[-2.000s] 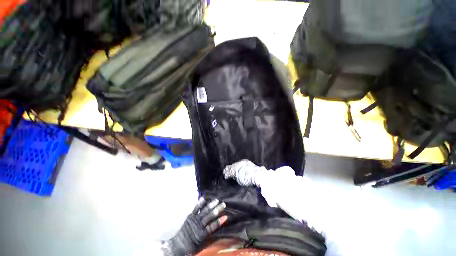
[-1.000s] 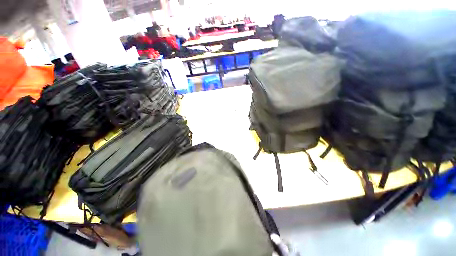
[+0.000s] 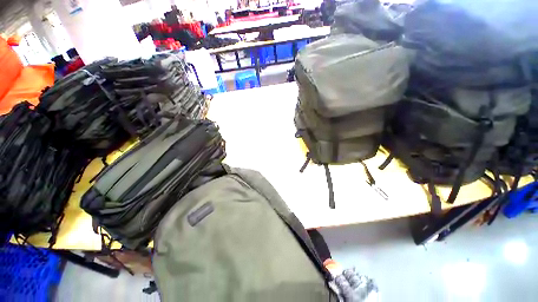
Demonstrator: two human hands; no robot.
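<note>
An olive backpack (image 3: 236, 242) fills the lower middle, its plain front panel facing up and a small dark patch near its top. Its top end lies against the pile of flat bags on the left; its lower end is cut off by the frame. My right hand (image 3: 353, 285), in a grey-and-white glove, is at the backpack's right edge and grips it there, partly cut off at the bottom. Its fingers are blurred. My left hand is not in view.
Flat bag stacks (image 3: 156, 168) stand left on the pale-yellow table (image 3: 259, 130). Fuller bag stacks (image 3: 354, 100) stand right, webbing tails hanging down. A blue crate (image 3: 29, 274) is below left, an orange heap (image 3: 23, 82) behind it. More tables and blue stools are beyond.
Earlier the bag gaped open, black lining up, with both hands at it; now its olive front shows. Since one second ago, more of my right hand has come into view and the camera has tilted slightly.
</note>
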